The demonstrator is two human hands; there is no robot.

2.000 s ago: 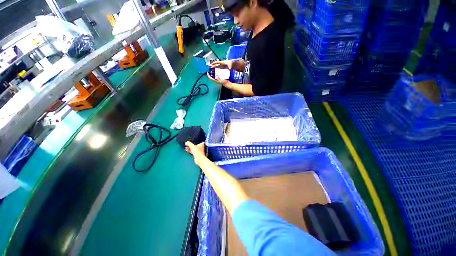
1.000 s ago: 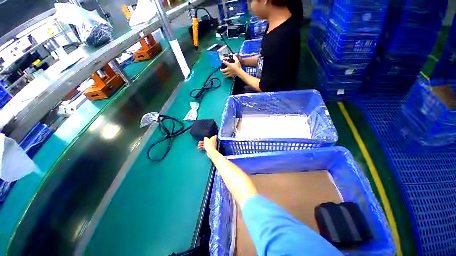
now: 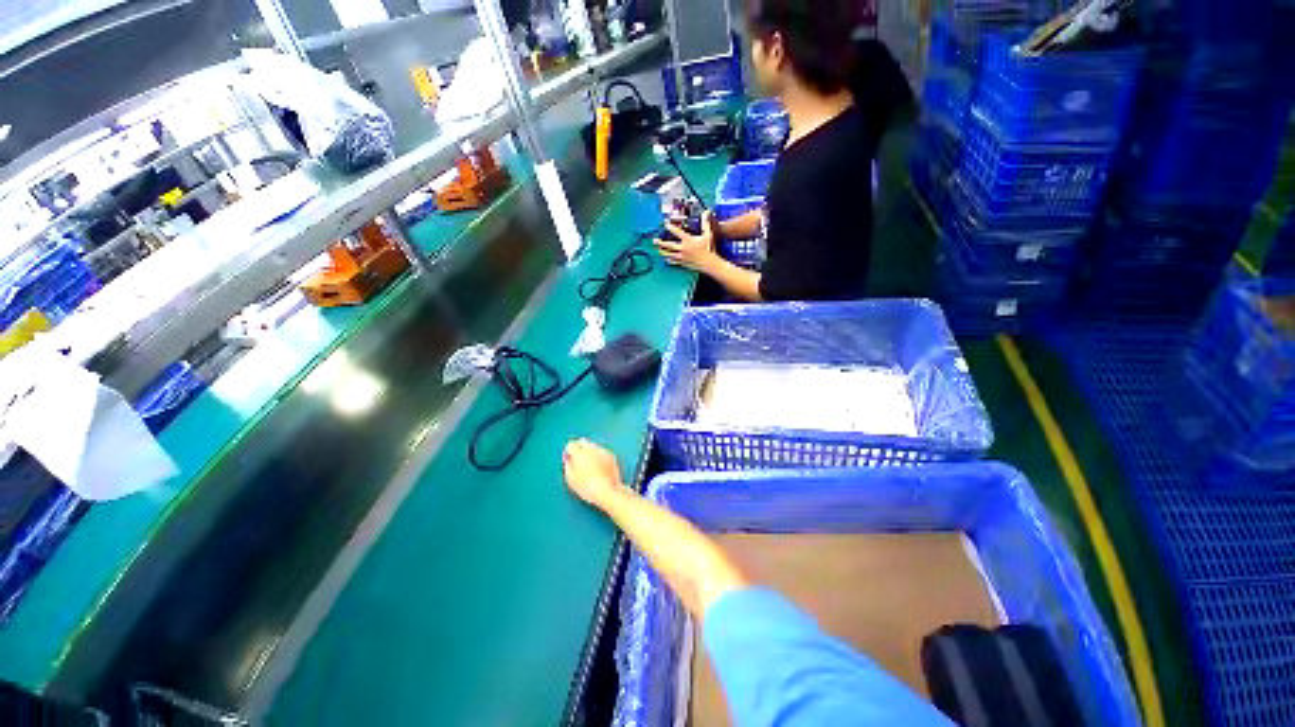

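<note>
My right hand (image 3: 592,472) rests on the green bench (image 3: 469,568), near its crate-side edge. Its fingers look curled in and nothing shows in them. A black corded unit (image 3: 626,364) lies on the bench just beyond the hand, not touching it. Its black power cord (image 3: 523,412) lies looped to the left, with a clear-wrapped plug end (image 3: 469,364). My left hand is not in view.
A lined blue crate (image 3: 866,497) with a brown cardboard sheet (image 3: 852,582) and a black, grey-striped object (image 3: 1001,675) stands beside the bench. Another lined crate (image 3: 824,452) stands beyond it. A person in black (image 3: 817,213) works farther along. Crates are stacked at right.
My right hand has let go of the black unit and drawn back towards me along the bench. The unit stays on the bench. The camera view has shifted.
</note>
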